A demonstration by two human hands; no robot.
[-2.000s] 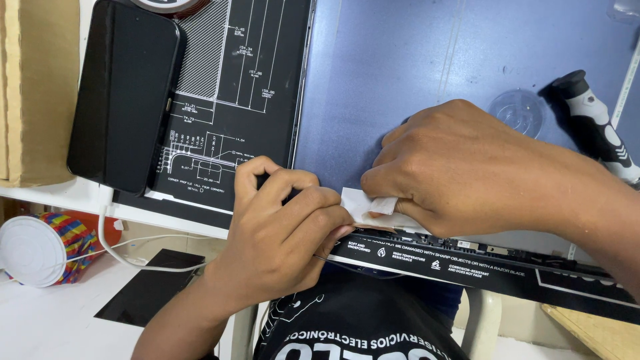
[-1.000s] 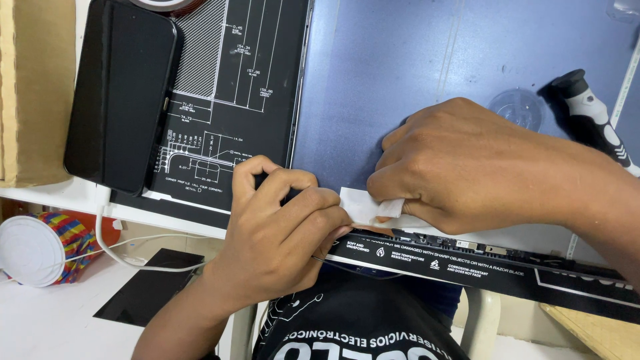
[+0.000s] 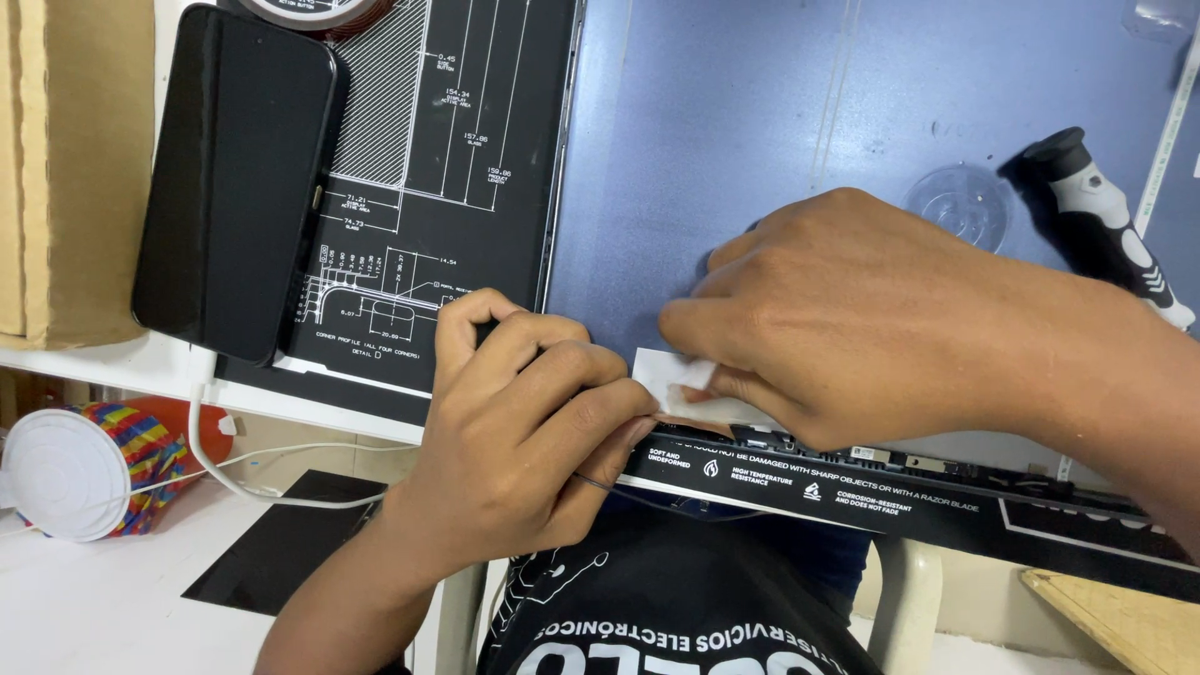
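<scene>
My right hand (image 3: 844,319) pinches a folded white wipe or tissue (image 3: 666,375) at the near edge of a large flat blue-grey panel (image 3: 694,141). Along that edge runs a narrow strip of circuit board (image 3: 872,455) with small parts. A thin copper-coloured strip (image 3: 698,425) lies just under the wipe. My left hand (image 3: 534,422) is at the panel's near left corner, fingers curled, its fingertips together beside the wipe; what they grip, if anything, is hidden. A thin dark cable (image 3: 600,483) comes out below them. The panel rests on a black printed work mat (image 3: 469,253).
A black smartphone (image 3: 234,187) lies on the mat at left, by a cardboard box (image 3: 89,169). A black-and-grey handheld tool (image 3: 1106,225) and a clear round plastic piece (image 3: 956,206) are on the panel. A white cable (image 3: 199,422) hangs over the table edge.
The white wipe under my right hand has shifted and folded slightly, with small movements of the fingers. My left hand stays at the panel's corner.
</scene>
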